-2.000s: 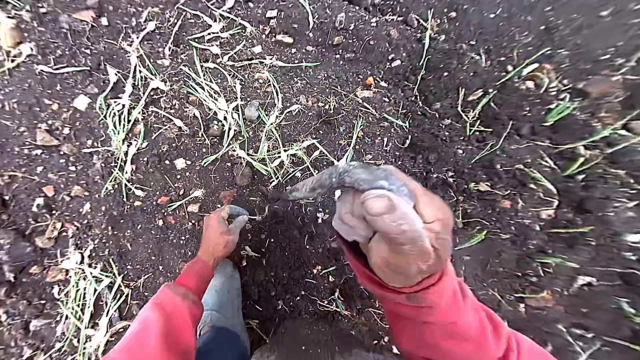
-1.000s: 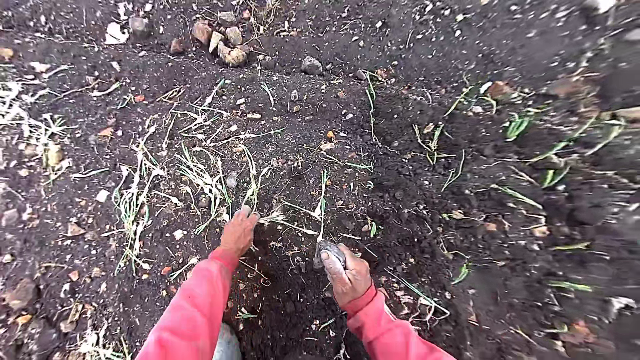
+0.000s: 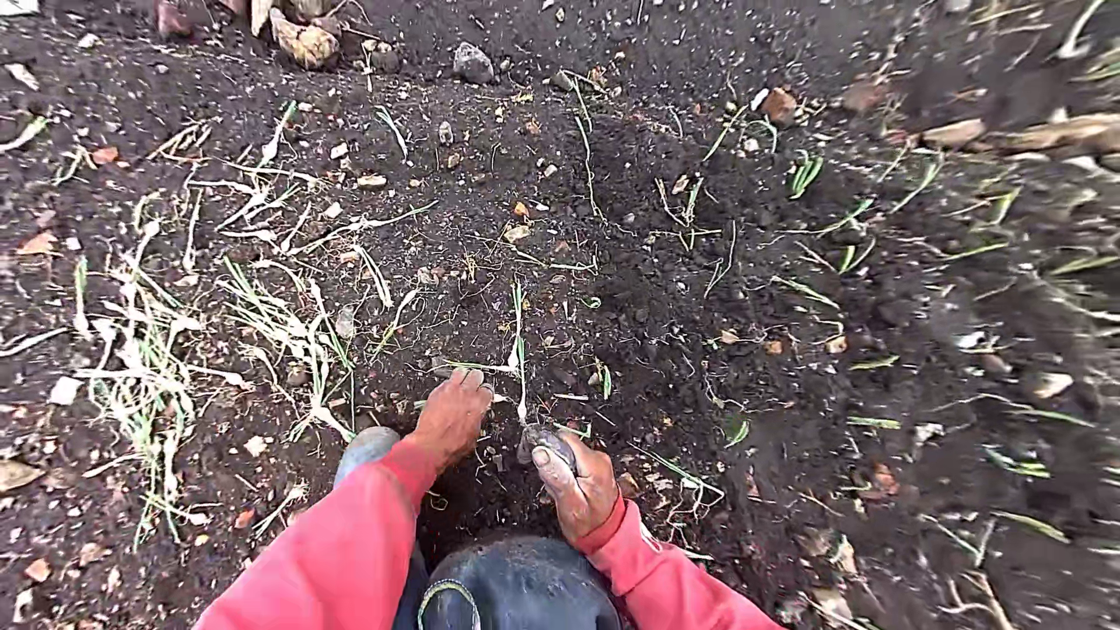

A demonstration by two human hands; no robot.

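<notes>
My left hand (image 3: 455,411) is low over the dark soil, its back up and its fingers curled down; what is under the fingertips is hidden. Just beyond it lie thin onion-like seedlings (image 3: 520,350) with pale bulbs and green leaves. My right hand (image 3: 573,481) is shut on a grey, soil-caked tool (image 3: 547,444), whose exact kind I cannot tell; its end is close to one seedling's bulb. Loose seedlings lie in a bunch (image 3: 293,337) left of my left hand, with a larger pile (image 3: 149,376) farther left.
Stones (image 3: 306,42) lie at the upper left, with a grey stone (image 3: 472,64) beside them. Small green plants (image 3: 805,177) stand in the soil on the right. My knee in dark trousers (image 3: 521,582) and part of a grey boot (image 3: 367,448) are at the bottom.
The right hand, raised with the pointed tool two seconds ago, is now down by the soil. The left hand has moved forward from beside the boot. The view has shifted.
</notes>
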